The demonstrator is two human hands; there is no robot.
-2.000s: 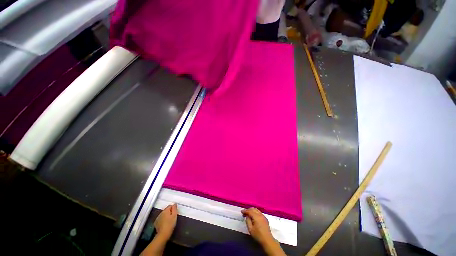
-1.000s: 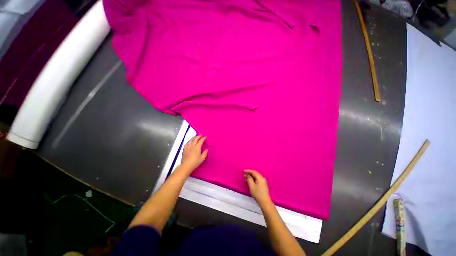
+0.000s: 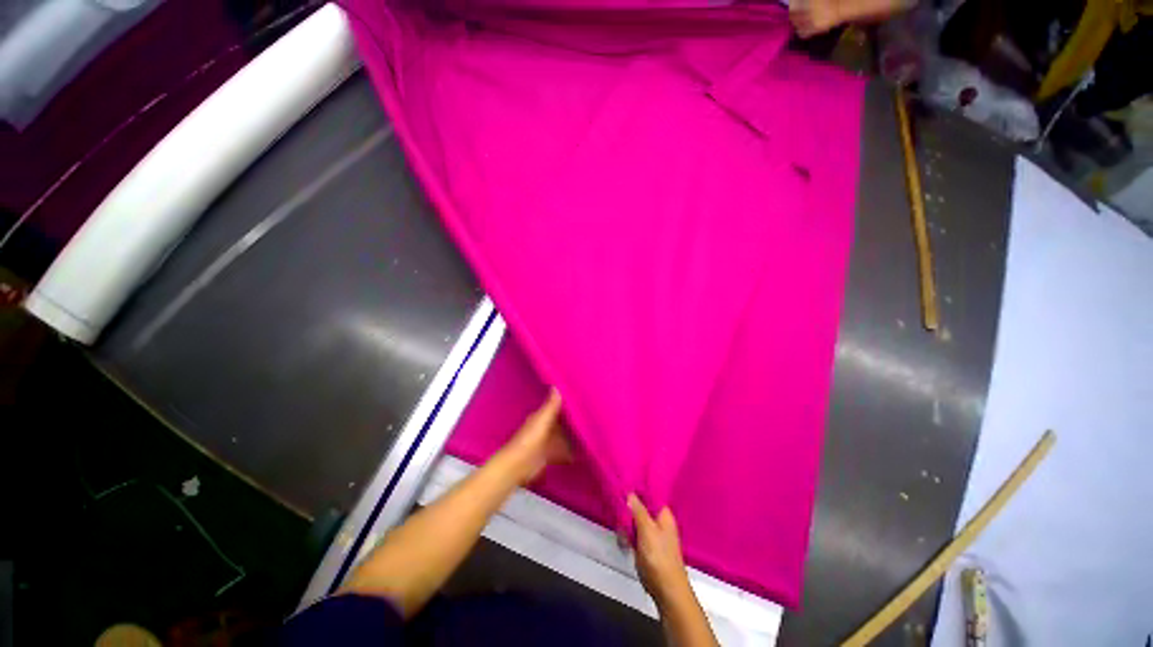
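A magenta-pink fabric ply (image 3: 594,228) is stretched in folds over the pink lay (image 3: 746,480) on the dark table. My right hand (image 3: 658,544) pinches the ply's corner near the lay's near edge. My left hand (image 3: 541,440) is at the ply's left edge, fingers partly hidden by the cloth; its grip cannot be told. The silver rail (image 3: 424,442) with a dark line runs slantwise at the left, its far part under the cloth. A white strip (image 3: 569,544) lies along the lay's near edge.
Another person's hand (image 3: 835,13) holds the cloth at the far side. A white roll (image 3: 190,183) lies left on the dark table (image 3: 316,278). Right are a brown stick (image 3: 918,215), a yellow-tan stick (image 3: 961,537), white sheets (image 3: 1075,379) and a short printed stick (image 3: 974,607).
The ply's near corner, earlier spread loosely, is now pulled towards me in my right hand, baring the lay at both sides. My left hand moved right. The other person's hand has come into view.
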